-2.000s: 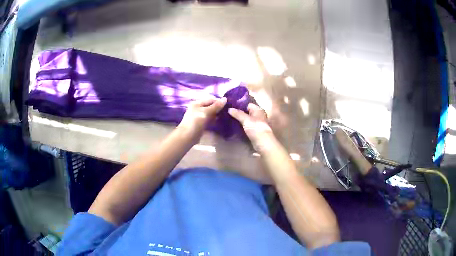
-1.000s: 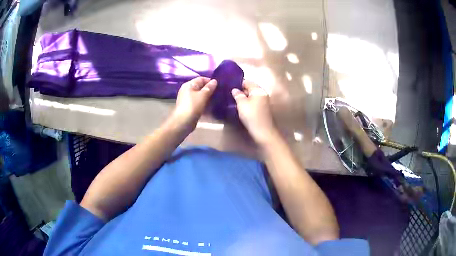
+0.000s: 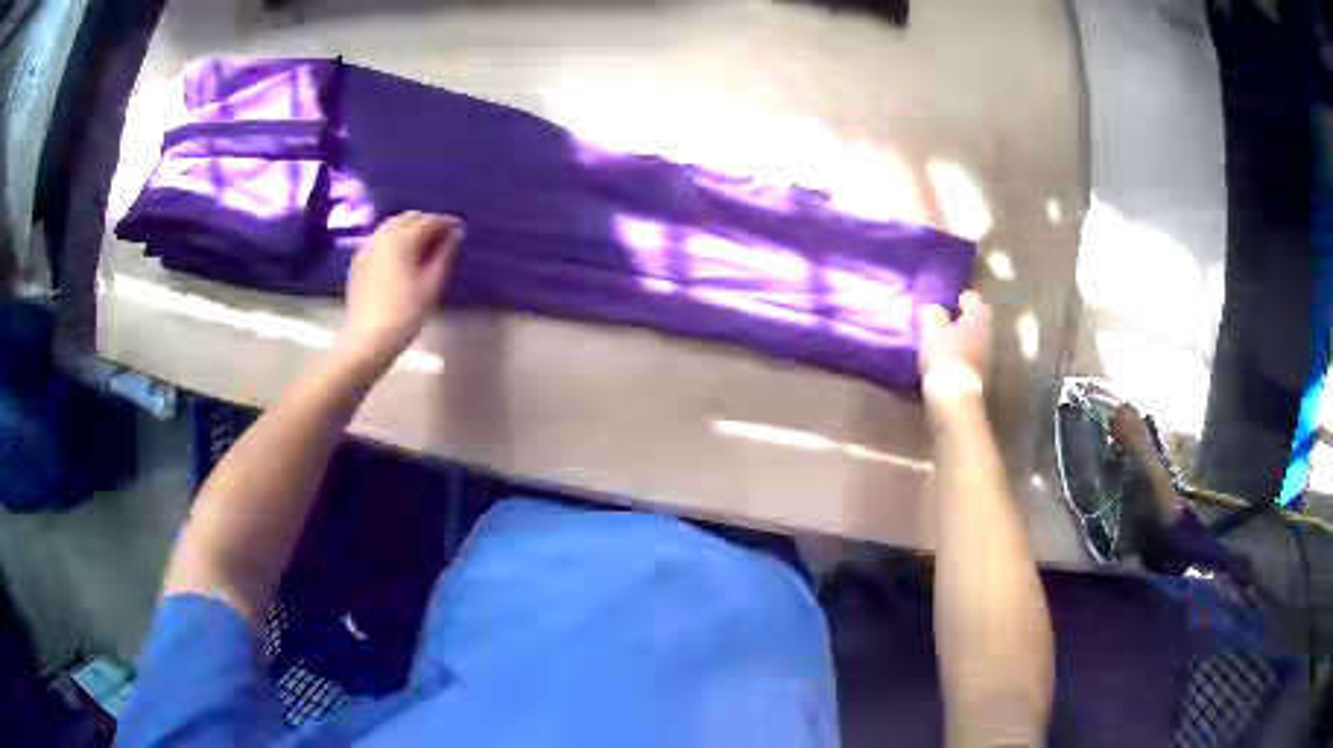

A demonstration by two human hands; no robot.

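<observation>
Purple trousers (image 3: 585, 219) lie long and flat across the table, with the folded, wider end at left and the narrower hem end at right. My right hand (image 3: 953, 348) is at the lower corner of the hem end, fingers on the cloth; whether it pinches the cloth is not clear. My left hand (image 3: 402, 278) is over the near edge of the trousers close to the folded end, fingers curled, blurred; its hold is not clear. The steam iron (image 3: 1099, 475) is parked at the table's right front, away from both hands.
The beige cloth-covered table (image 3: 585, 395) has sunlit patches and a paler section at right. A yellowish hose (image 3: 1286, 512) runs off right of the iron. Lattice crates (image 3: 1235, 701) stand below the table. A dark object shows at the far edge.
The hem end, earlier bunched up between both hands, now lies flat and extended to the right. My left hand has moved left, my right hand right.
</observation>
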